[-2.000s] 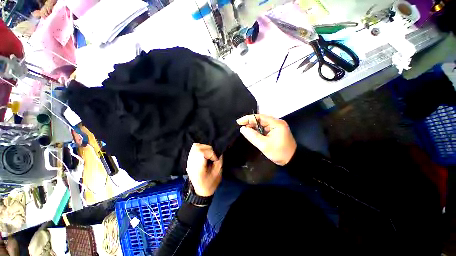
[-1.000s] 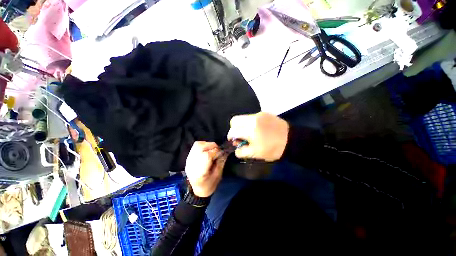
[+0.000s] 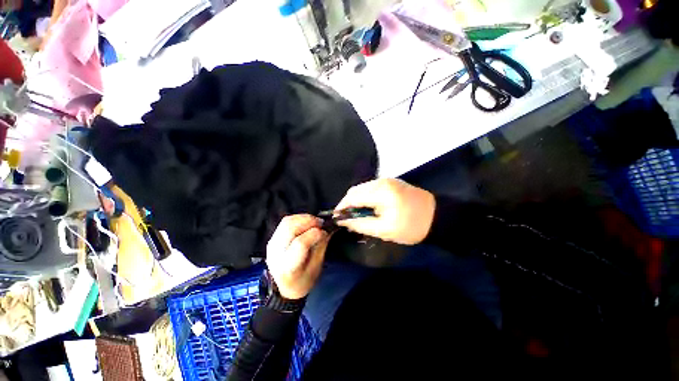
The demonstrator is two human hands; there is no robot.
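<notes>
A black garment (image 3: 246, 149) lies bunched on the white sewing table and hangs over its front edge. My left hand (image 3: 296, 253) pinches the garment's edge between thumb and fingers. My right hand (image 3: 394, 210), beside it, holds a small dark thin tool (image 3: 356, 213), which looks like thread snips or tweezers. Its tip points at the edge by my left fingertips. The exact spot where the tip meets the cloth is too small and dark to tell.
Large black-handled shears (image 3: 488, 78) and a thin dark tool (image 3: 418, 88) lie on the white table (image 3: 439, 138). A sewing machine head (image 3: 335, 52) stands behind the garment. One blue crate (image 3: 216, 320) is below left, another (image 3: 655, 186) at the right. Green thread cones (image 3: 58, 199) stand left.
My right hand has come in from the right to my left hand, and the small tool now shows pointing left. My left hand has stayed nearly in place on the edge.
</notes>
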